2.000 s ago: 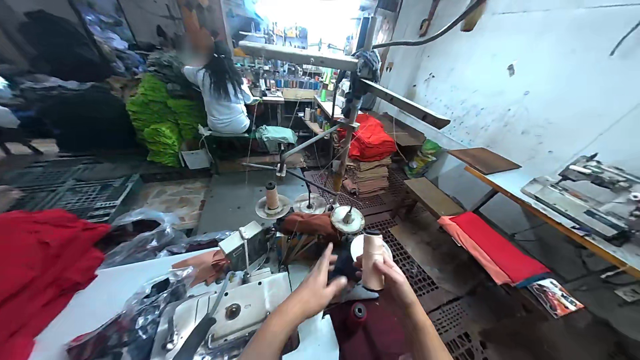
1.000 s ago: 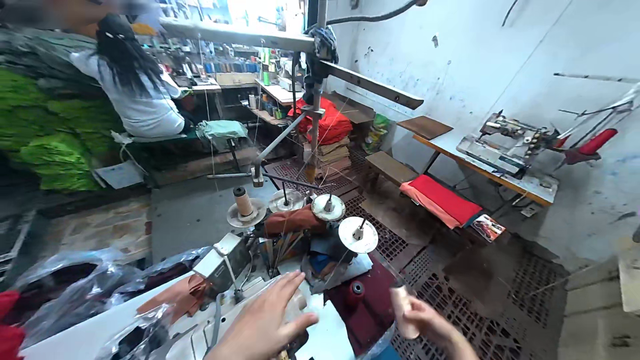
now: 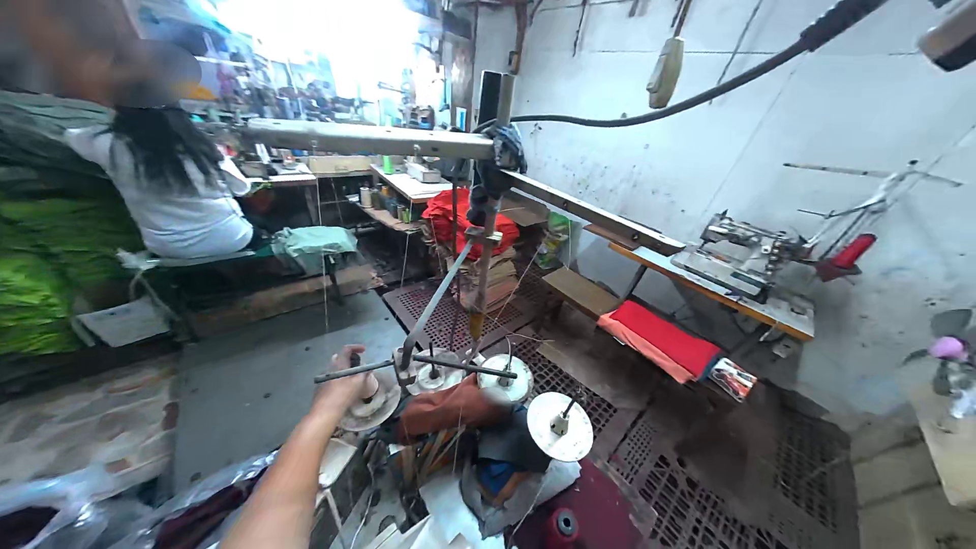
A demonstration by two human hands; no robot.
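My left hand [image 3: 345, 381] reaches out to the thread cone [image 3: 370, 387] on the leftmost round spool plate [image 3: 375, 415] of the thread stand, its fingers around the cone's upper part. My right hand is out of view. More white spool plates stand to the right, one [image 3: 560, 427] with a bare spindle. Brown cloth [image 3: 450, 408] lies between the plates, below a metal crossbar [image 3: 415, 366]. A dark red thread cone [image 3: 563, 526] stands at the bottom edge.
The stand's upright pole [image 3: 482, 290] and upper arm [image 3: 366, 139] cross the view. A person in a white top [image 3: 179, 191] sits at the back left. A sewing machine [image 3: 736, 255] stands on a table at right. Red cloth [image 3: 663, 339] lies on a bench. Plastic bags [image 3: 69, 496] lie lower left.
My left hand has moved forward to the cone on the left spool plate. My right hand, which held a light brown thread cone, has left the view.
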